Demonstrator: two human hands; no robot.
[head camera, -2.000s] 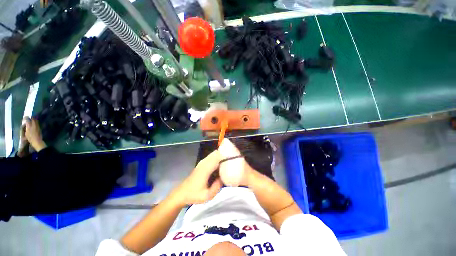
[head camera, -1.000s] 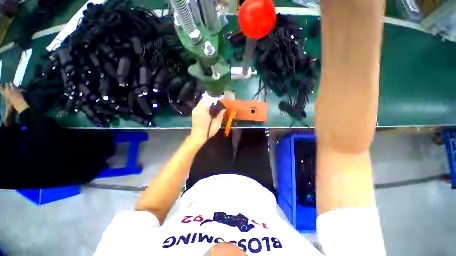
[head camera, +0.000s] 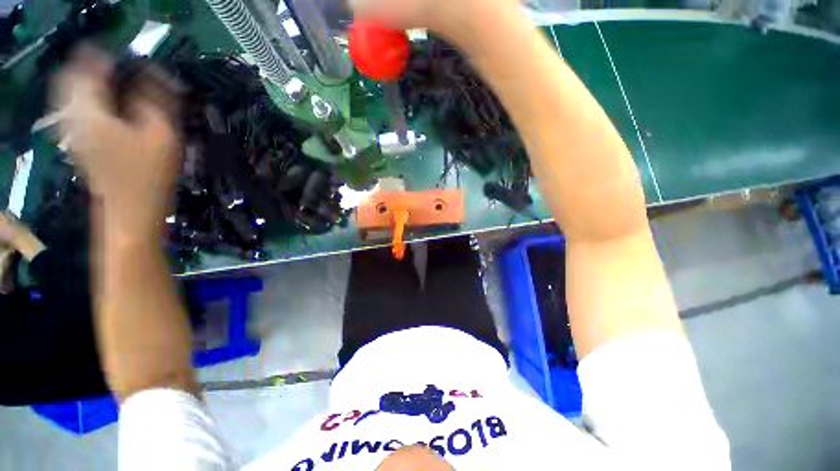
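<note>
The green press stands at the bench edge, with a coil spring and a red ball knob on its lever. An orange fixture block with a hanging orange tab sits below it; I see no part on it. My left hand is blurred above the left end of the large pile of black corded parts; whether it holds anything is unclear. My right hand is at the top of the red knob, partly cut off by the upper edge; its grip is unclear.
A looser black corded pile lies right of the press. A blue tote stands below the bench by my right side. A blue stool and a person's hand and dark clothing are at the left.
My left hand has moved from the orange block to the far left, over the pile. My right hand has come from beyond the top edge to the red knob.
</note>
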